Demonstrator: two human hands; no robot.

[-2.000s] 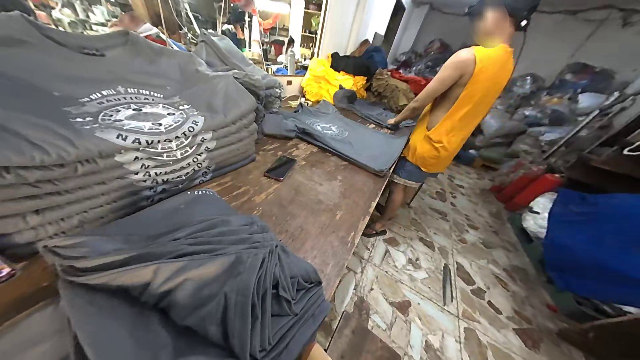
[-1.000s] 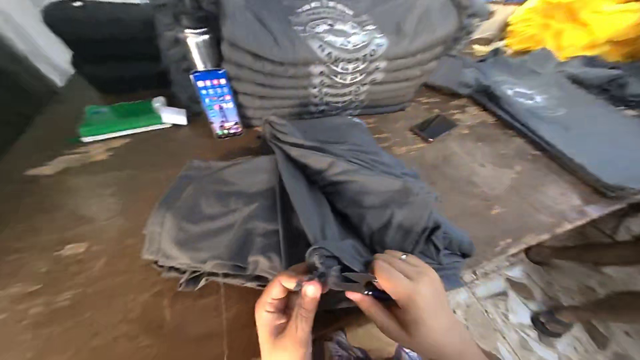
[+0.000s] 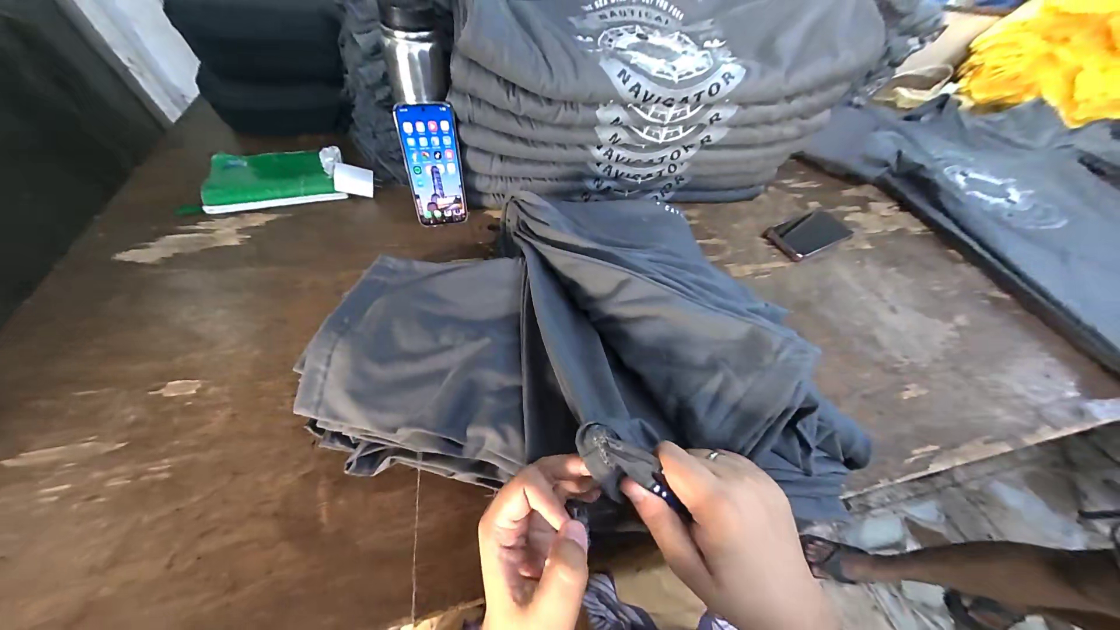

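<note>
Dark grey shirts [image 3: 437,341] lie folded in a pile on the worn wooden table, near its front edge. A rolled bit of their fabric [image 3: 604,451] sticks up at the pile's front. My right hand [image 3: 726,525], with a ring on one finger, pinches this fabric and also holds a small dark tool [image 3: 662,494], mostly hidden in the fingers. At the left side of the same fabric is my left hand [image 3: 538,534], its fingers curled; whether they grip cloth is not clear. A loose thread [image 3: 416,542] hangs from the pile's front edge.
Behind the pile stand a printed shirt stack [image 3: 665,105], a steel bottle [image 3: 413,66] and an upright phone [image 3: 431,162]. A green notebook [image 3: 271,179] lies left, a dark phone [image 3: 808,234] right. More shirts [image 3: 1006,201] cover the right side. A person's leg [image 3: 954,564] shows lower right.
The view has swung left and down since the first frame. A second ago, open metal blades showed between my hands; now they are hidden, and my left hand's fingers have shifted at the fabric.
</note>
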